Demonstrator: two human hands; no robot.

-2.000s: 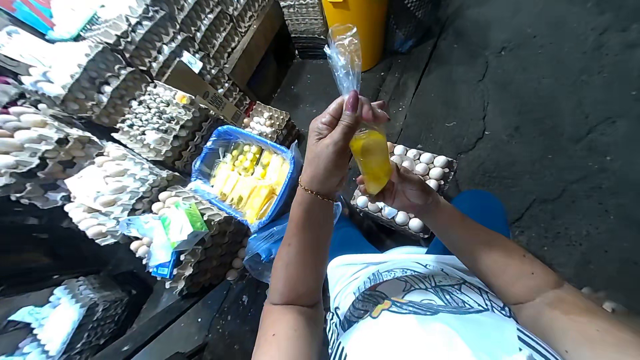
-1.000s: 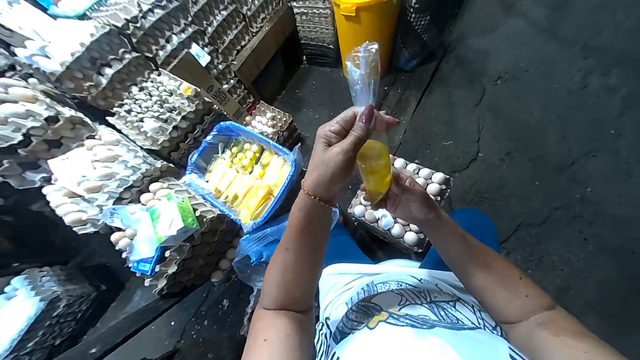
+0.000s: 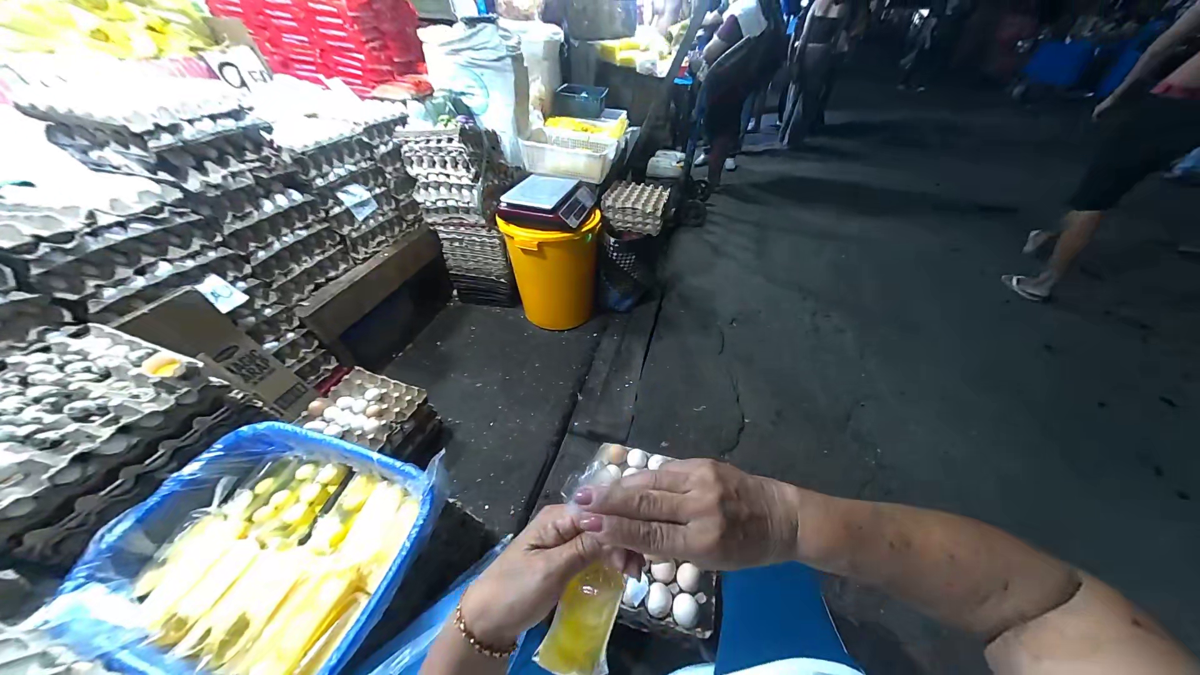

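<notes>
My left hand (image 3: 534,572), with a beaded bracelet at the wrist, grips the gathered neck of a clear plastic bag (image 3: 583,623) that hangs down with yellow liquid egg inside. My right hand (image 3: 689,514) meets it at the same neck, its fingers closed over the plastic from the right. The fingertips of both hands overlap, so the bag's mouth is mostly hidden. Beneath the hands, a carton tray of eggs (image 3: 685,611) rests between my knees. At lower left, a blue-lined basin (image 3: 427,525) holds several filled bags of yellow egg.
Stacked egg trays (image 3: 272,220) rise along the left. A flat cardboard box (image 3: 253,370) leans by them. Farther ahead, a digital scale (image 3: 544,197) sits on a yellow bucket (image 3: 551,281). One person (image 3: 1078,206) walks at right on the dark floor (image 3: 872,375); others stand farther back.
The view has tilted up. My right hand has moved from the bag's lower part up to its neck, beside my left hand.
</notes>
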